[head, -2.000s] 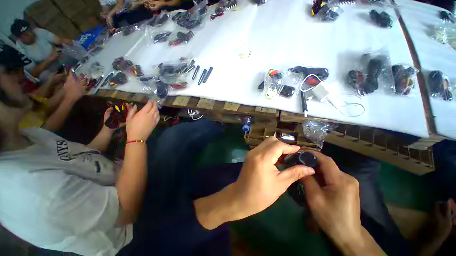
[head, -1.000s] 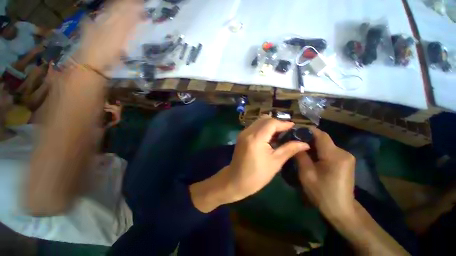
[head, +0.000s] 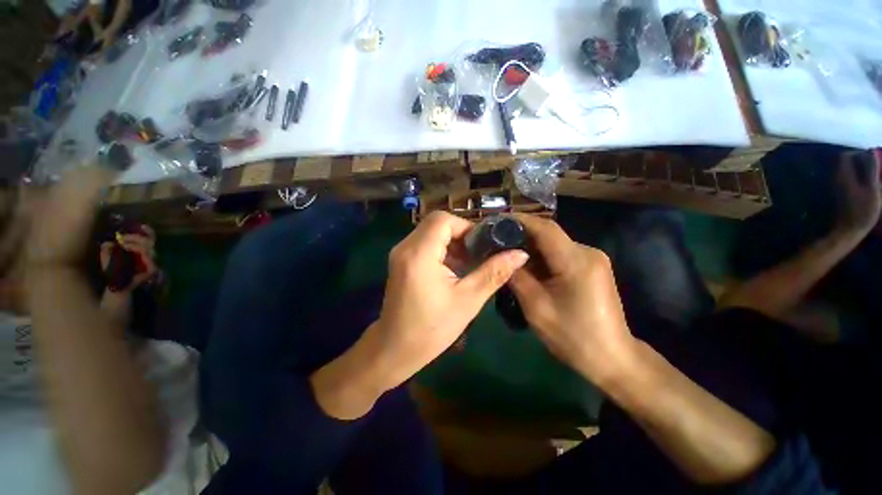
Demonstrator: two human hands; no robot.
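A small black unit (head: pixel 503 235) with a round, glossy, lens-like end facing up is held between both hands above the lap. My left hand (head: pixel 435 280) grips it from the left, with the thumb across its near side. My right hand (head: pixel 575 290) grips it from the right with bent fingers. The fingers hide most of the unit's body. A dark piece (head: pixel 509 309) hangs below it between the hands, in shadow.
Bagged cable sets (head: pixel 689 41) lie on the white-covered table (head: pixel 367 101). A white adapter (head: pixel 535 94), a black pen (head: pixel 507 126) and an empty plastic bag (head: pixel 538 178) are near its edge. A wooden tray (head: pixel 455 198) and blue-capped object (head: pixel 410 198) sit below. People sit on both sides.
The view has shifted, so table and hands appear further left. Both hands keep hold of the black unit. The neighbour's blurred arm at the left has moved down from over the table.
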